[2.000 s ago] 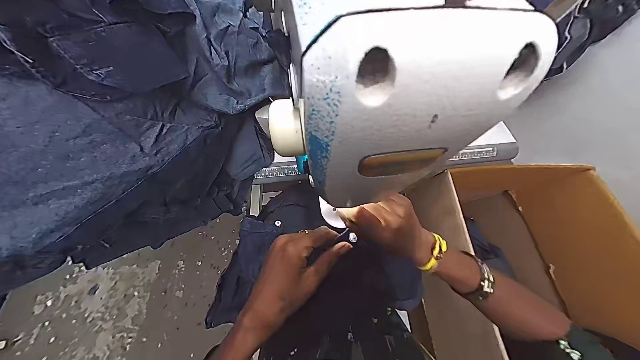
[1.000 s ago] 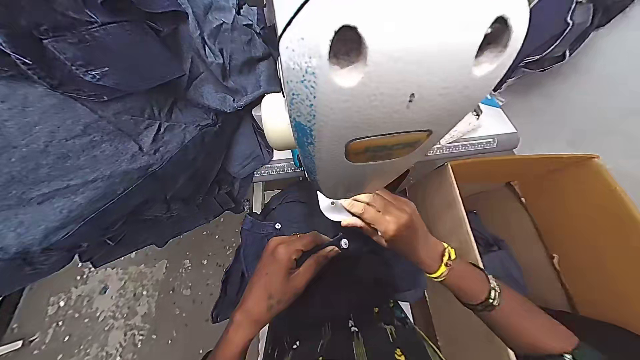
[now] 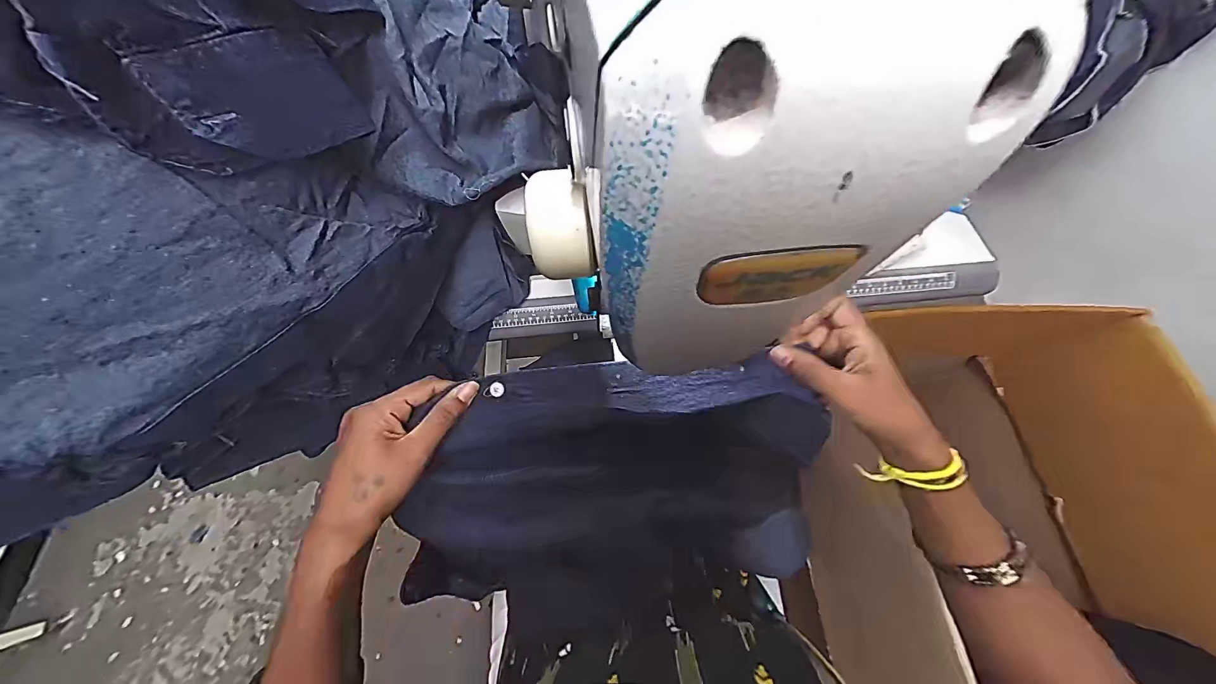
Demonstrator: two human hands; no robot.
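Note:
Stretched between my two hands is a dark blue garment, its upper edge running just under the head of a white Jack sewing machine. My left hand pinches the edge at its left end, thumb on top, beside a small white button. At the other end my right hand grips the edge between thumb and fingers, close below the machine head's lower right side. The rest of the cloth hangs down over my lap. The machine's needle area is hidden behind its head.
Heaped dark blue denim lies to the left, reaching up to the machine's cream knob. An open cardboard box stands at the right under my right forearm. Grey ruled plates flank the machine. More dark cloth lies at the upper right.
My hands were close together near the button below the machine head. They have moved apart, left hand leftward and right hand rightward, and the garment's edge is now spread between them.

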